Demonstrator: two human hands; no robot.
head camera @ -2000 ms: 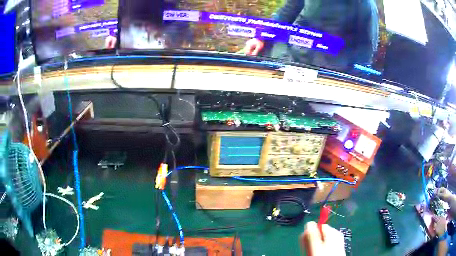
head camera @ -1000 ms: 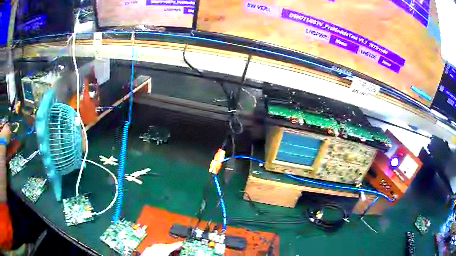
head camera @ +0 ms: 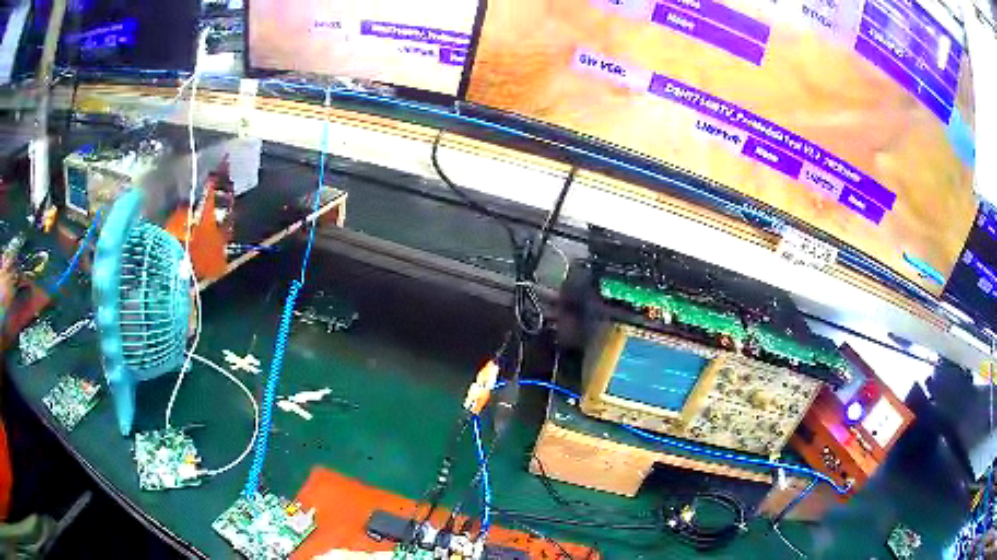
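Note:
A green-white circuit board (head camera: 443, 547) lies on the orange-brown mat (head camera: 333, 494), cut off by the bottom edge. Black leads and a smooth blue cable (head camera: 482, 470) run to the connectors at its far edge. The orange and white connector tips (head camera: 480, 387) are on the cables above it. A black block (head camera: 390, 527) is beside the connectors. Another board (head camera: 264, 527) lies at the mat's left side, by the coiled blue cord (head camera: 279, 377). Neither of my hands can be made out; the near part of the work area is below the picture.
A teal fan (head camera: 144, 312) stands at left, with boards (head camera: 166, 456) near it. An oscilloscope (head camera: 700, 388) sits on a wooden stand (head camera: 596, 454), beside an orange-red box (head camera: 853, 421). Coiled black cable (head camera: 705, 516) lies in front. Monitors (head camera: 722, 98) hang above. Part of a person shows at far left.
The view has turned left. The right hand with the red pen, seen two seconds ago, is gone. A hand at the mat's lower edge one second ago no longer shows. The monitor picture differs.

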